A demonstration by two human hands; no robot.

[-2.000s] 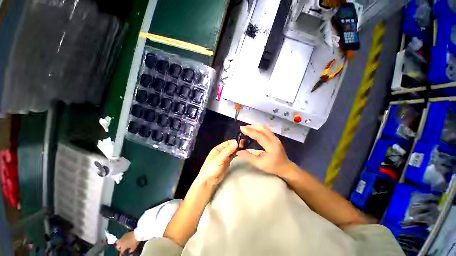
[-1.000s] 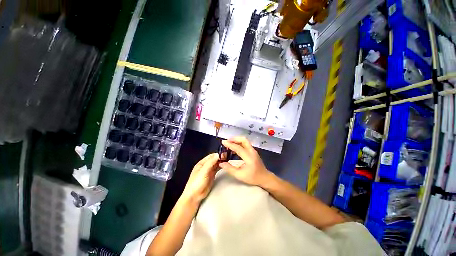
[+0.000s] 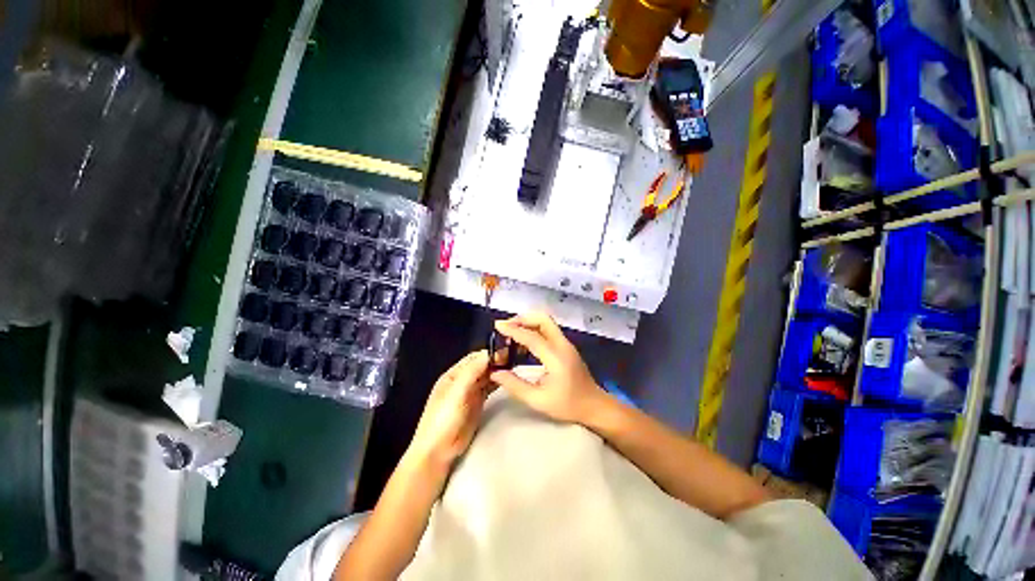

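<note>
A small black watch-like housing [image 3: 499,350] is held upright between my two hands, in front of my body and just short of the machine bed's front edge. My left hand [image 3: 456,400] grips its left and lower side with the fingertips. My right hand [image 3: 552,369] holds its right side between thumb and fingers. The fingers hide part of the housing. A clear blister tray [image 3: 321,288] with rows of black pieces lies on the green bench to the left.
The white machine bed [image 3: 581,216] lies ahead, with a red emergency stop button [image 3: 611,296], pliers [image 3: 655,208], a handheld meter [image 3: 684,106], a black cable chain [image 3: 548,125] and a gold press head [image 3: 642,34]. Blue bins [image 3: 915,267] stand at right. Crumpled wipes [image 3: 182,400] lie at left.
The view has shifted, so the bed and tray sit further left and, compared with the earliest frame, lower. Both hands still hold the housing, now turned more upright. The coworker's hand has left view.
</note>
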